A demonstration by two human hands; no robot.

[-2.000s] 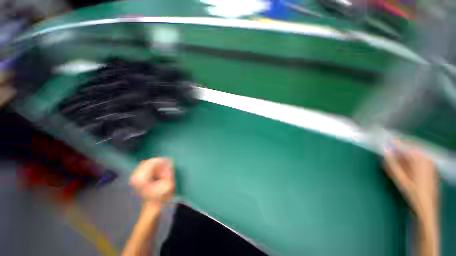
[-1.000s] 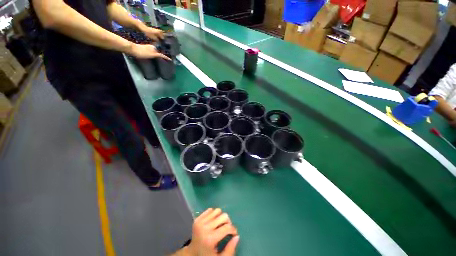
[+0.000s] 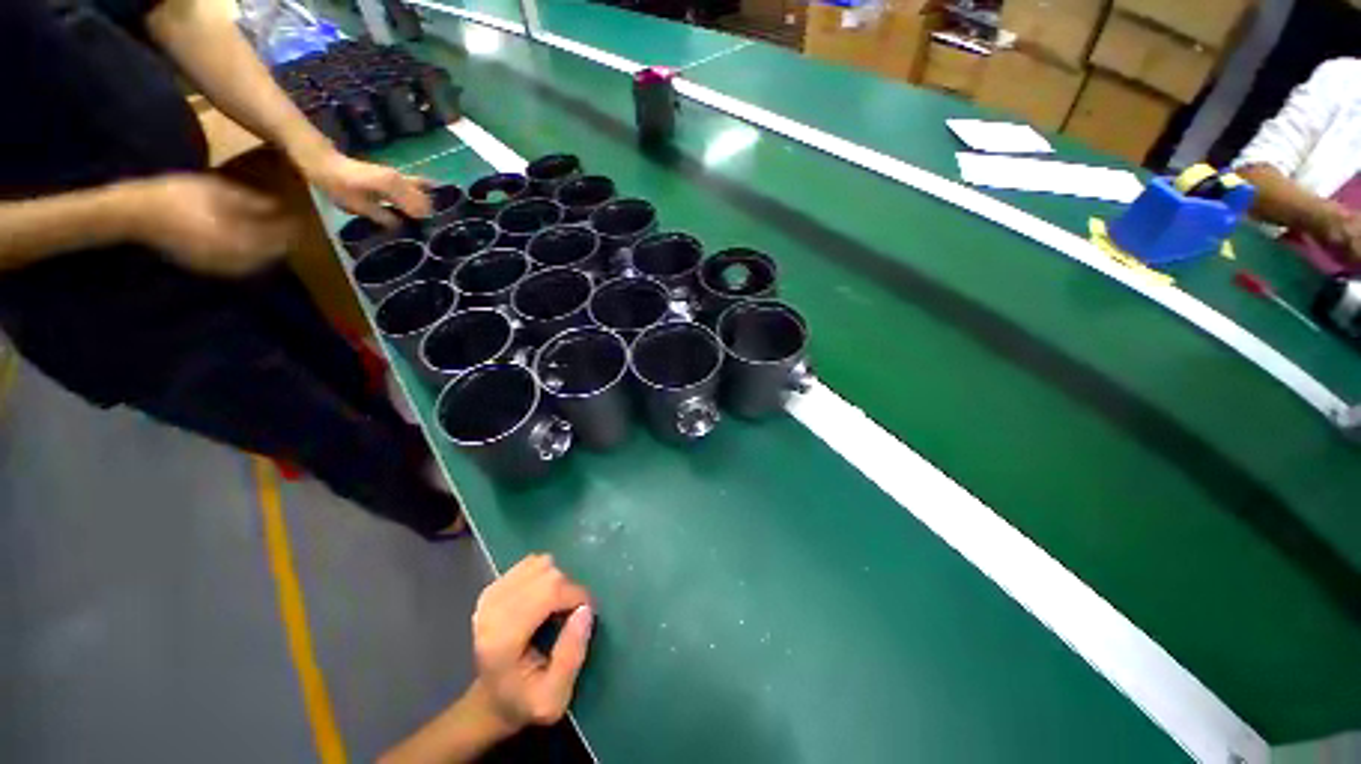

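Matte black open housings (image 3: 585,385) stand upright in dense rows on the green bench (image 3: 746,597), near its left edge. Several front ones show a small silver stub on the side. My left hand (image 3: 534,639) is at the bench edge, nearer to me than the front row and apart from it. Its fingers are curled towards the thumb, with a dark patch between them; I cannot tell whether this is a held thing or a gap. My right hand is out of the picture.
A person (image 3: 90,194) stands at the left, one hand at the far-left housings. A magenta-topped black head (image 3: 654,108) stands farther back. White strips (image 3: 985,530) cross the bench. A blue tape dispenser (image 3: 1179,221), paper sheets (image 3: 1045,176) and another person (image 3: 1313,135) are at the right.
My view has swung back to the housings, and my right hand has left it. The other person's hands have come from the farther housings to this group, where more housings now stand.
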